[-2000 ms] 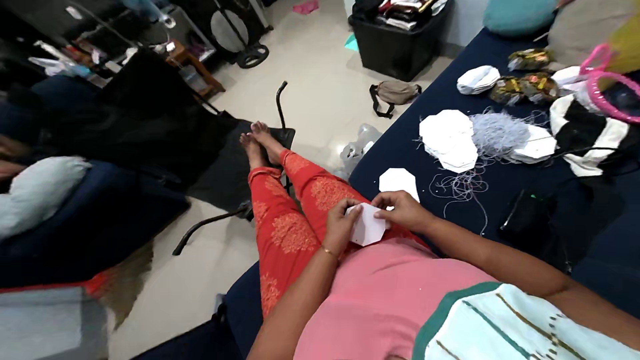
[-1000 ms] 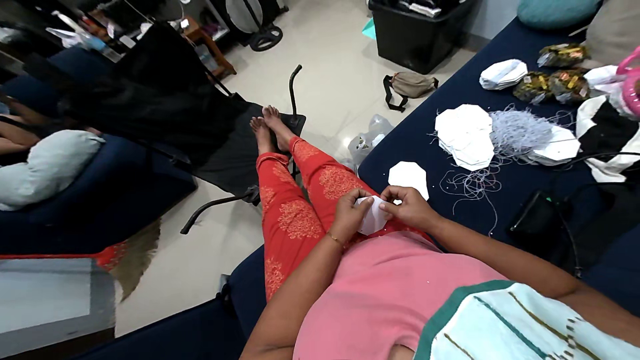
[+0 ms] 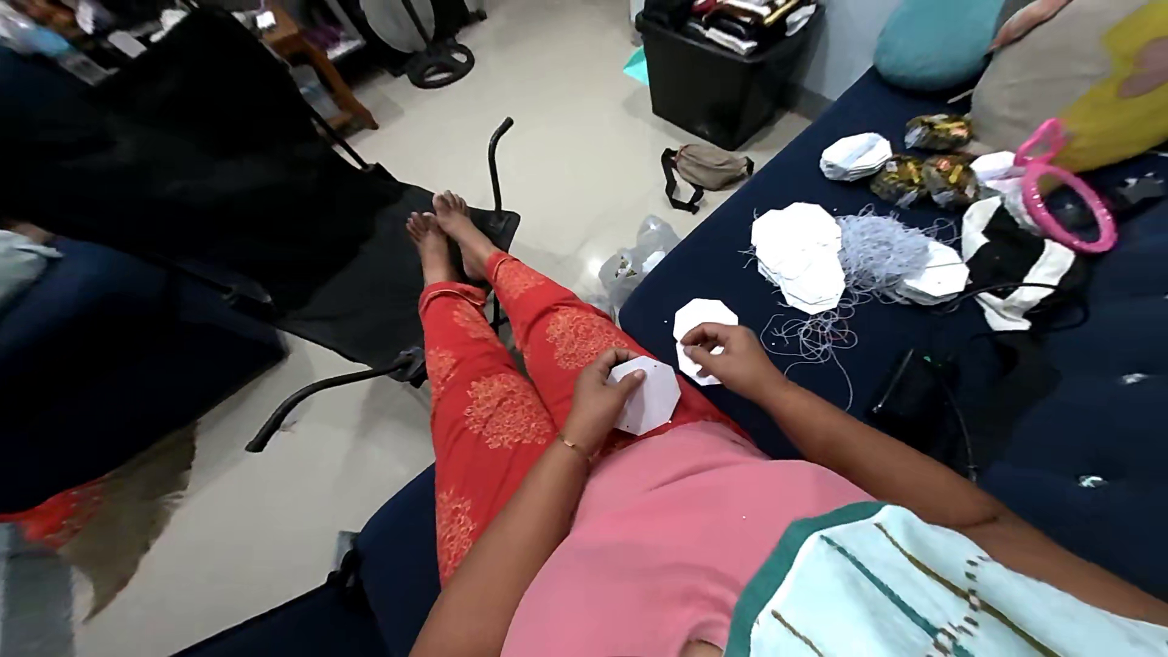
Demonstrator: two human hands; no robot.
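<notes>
My left hand (image 3: 607, 392) holds a white octagonal card (image 3: 650, 397) over my lap, thumb on top. To its right, my right hand (image 3: 735, 360) hovers at white octagonal cards (image 3: 704, 315) on the dark blue sofa edge, thumb and finger close together; whether they pinch a card or thread cannot be told. Farther right on the sofa lie a pile of white octagonal cards (image 3: 799, 255), a tangle of pale thread (image 3: 881, 251), more cards (image 3: 938, 276) and loose thread strands (image 3: 812, 338). Another stack of white cards (image 3: 855, 156) lies farther back.
My legs rest on a black reclining chair (image 3: 365, 265) with a curved armrest. On the sofa are shiny packets (image 3: 949, 178), a pink ring-shaped object (image 3: 1069, 208), a black-and-white cloth (image 3: 1017, 265) and a black pouch (image 3: 917, 392). A black bin (image 3: 721, 87), a waist bag (image 3: 712, 168) and plastic bags (image 3: 643, 255) stand on the floor.
My right hand has let go of the card over my lap and moved right to the cards on the sofa edge. My left hand still holds its card, now lying flatter in view.
</notes>
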